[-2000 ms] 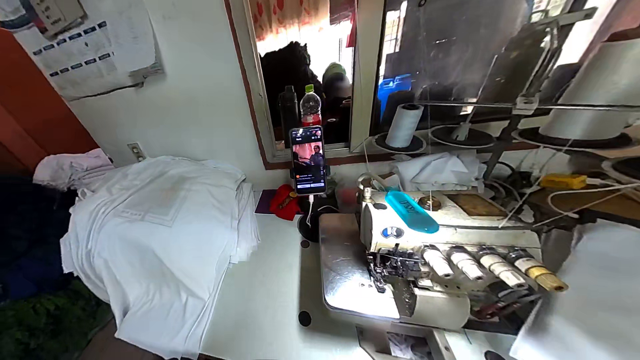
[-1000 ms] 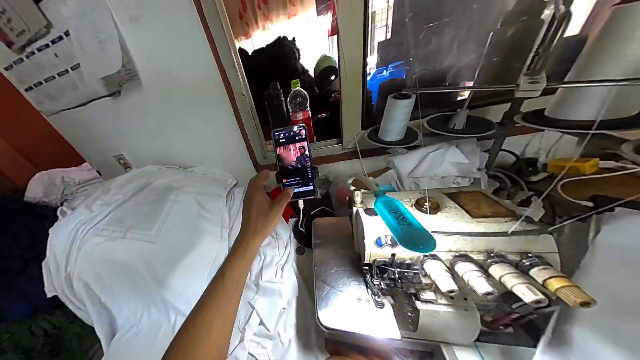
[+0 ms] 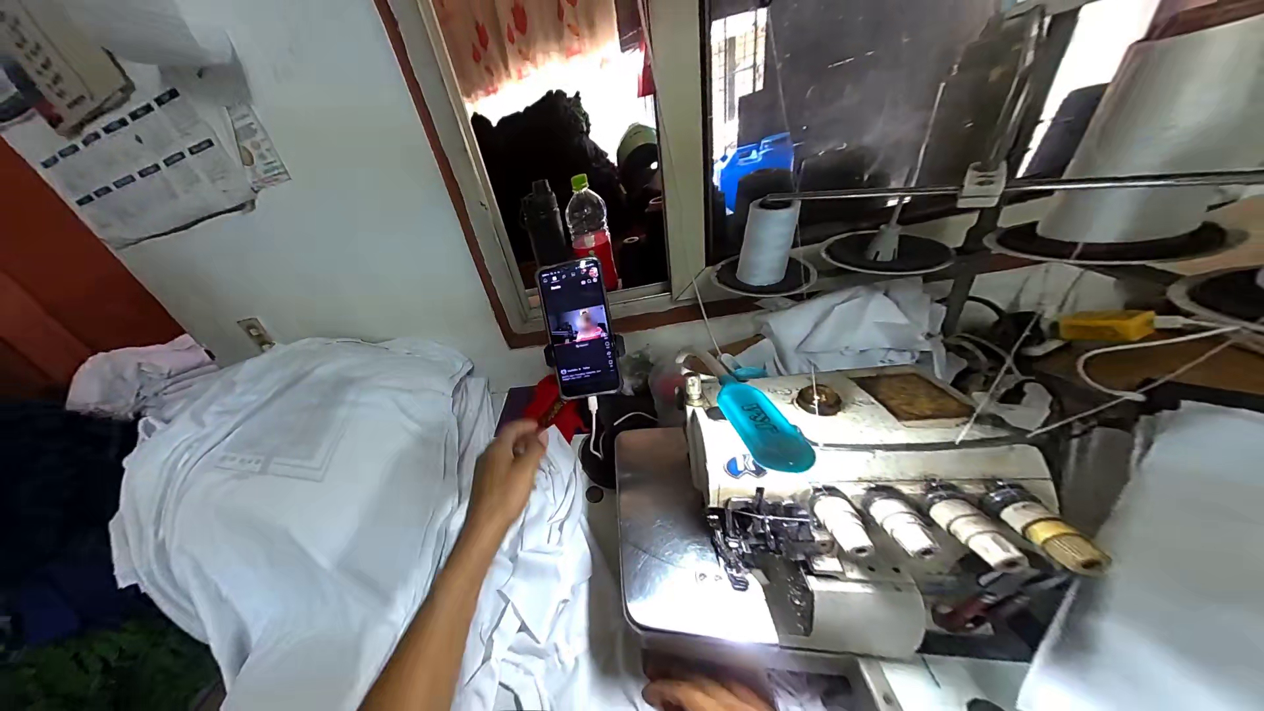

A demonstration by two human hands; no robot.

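My left hand (image 3: 509, 469) is just below a phone (image 3: 581, 331) in a holder, apart from it, with its fingers curled; whether they grip anything does not show. Under that forearm lie crumpled white cloth (image 3: 533, 602) and a large pile of white garments (image 3: 306, 474). At the bottom edge my right hand (image 3: 706, 694) is partly visible, low in front of the metal plate of an overlock sewing machine (image 3: 879, 474); its fingertips are hidden. A teal plastic piece (image 3: 765, 430) rests on the machine's top.
White thread cones (image 3: 768, 242) stand on a rack behind the machine. A bottle with red liquid (image 3: 590, 232) is by the window. White fabric (image 3: 1165, 573) lies at the right, and a yellow object (image 3: 1104, 325) sits near loose cables.
My left hand came up to the phone and has since drawn back below it. The picture on the phone has changed. Crumpled white cloth now lies beside the pile, and my right hand shows at the bottom edge.
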